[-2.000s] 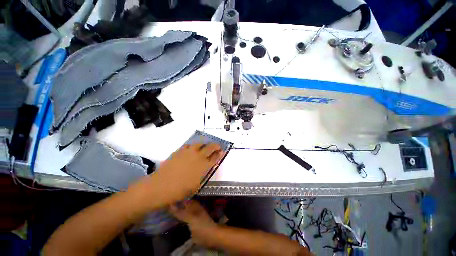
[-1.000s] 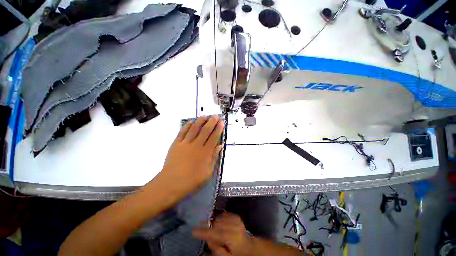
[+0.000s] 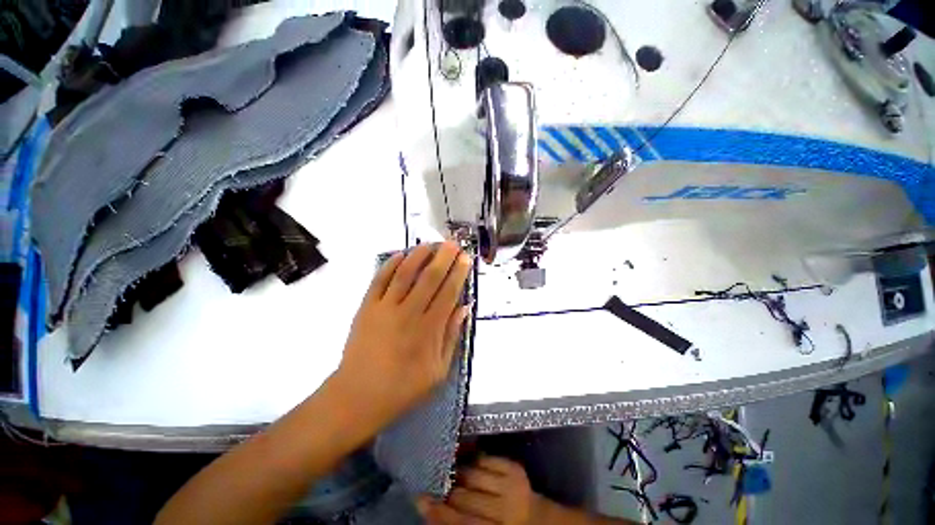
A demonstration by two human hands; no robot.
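Note:
A grey denim-like piece (image 3: 418, 439) with a dark right edge runs from the presser foot (image 3: 466, 238) over the table's front edge. My left hand (image 3: 405, 318) lies flat on it, fingertips close to the foot and needle area, pressing it down. My right hand (image 3: 490, 494) is below the table edge at the piece's lower end, fingers bent around its edge; part of the hand is cut off by the bottom of the picture. The needle tip is hidden behind my fingers and the metal guard (image 3: 511, 169).
Stacked grey curved panels (image 3: 256, 138) lie left of the machine, with dark checked strips (image 3: 256, 244) under them. A short dark strip (image 3: 648, 326) and thread ends (image 3: 784, 303) lie right of the needle. Dark scraps lie on the floor (image 3: 810, 451).
The grey piece has gone from lying slanted in front of the needle to lying straight with its end at the foot. My left hand moved up to the foot. The view moved closer.

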